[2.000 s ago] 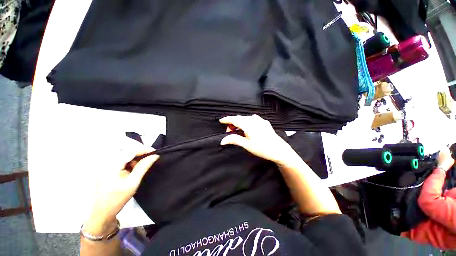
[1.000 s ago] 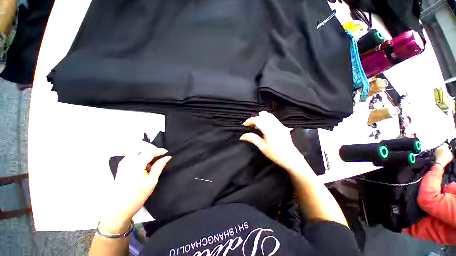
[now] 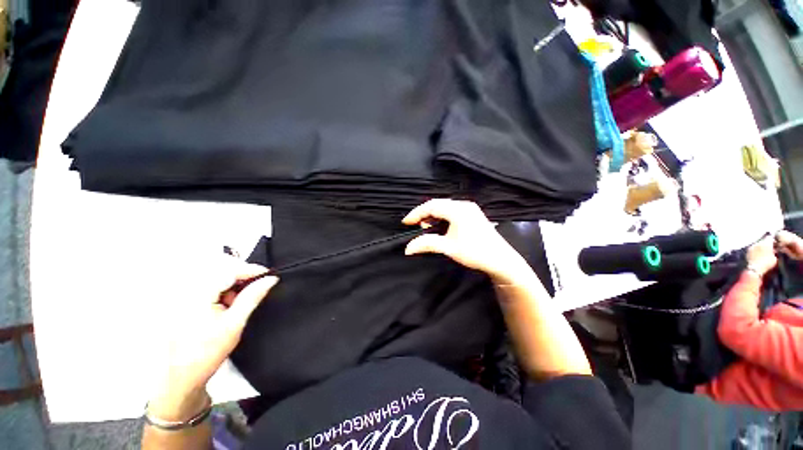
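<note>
A black garment [image 3: 352, 294] lies between my body and the stack, partly on the white table. A narrow folded edge [image 3: 345, 251] of it is stretched in a slanting line between my hands. My left hand [image 3: 216, 321] pinches its left end between thumb and fingers. My right hand [image 3: 458, 239] pinches its right end, higher up, close to the stack's front edge. No needle can be made out at the fingertips.
A large stack of black garments [image 3: 264, 114] lies beyond my hands. At the right are black thread cones [image 3: 612, 258], a teal cord [image 3: 605, 119], a magenta bottle [image 3: 669, 88] and small dark bits on the white table [image 3: 114, 299]. A person in a red sleeve [image 3: 766, 343] sits at the far right.
One second ago the cloth lay slack and no taut edge showed between my hands. Now the edge is drawn straight between them. The view has shifted, so the table objects appear further left.
</note>
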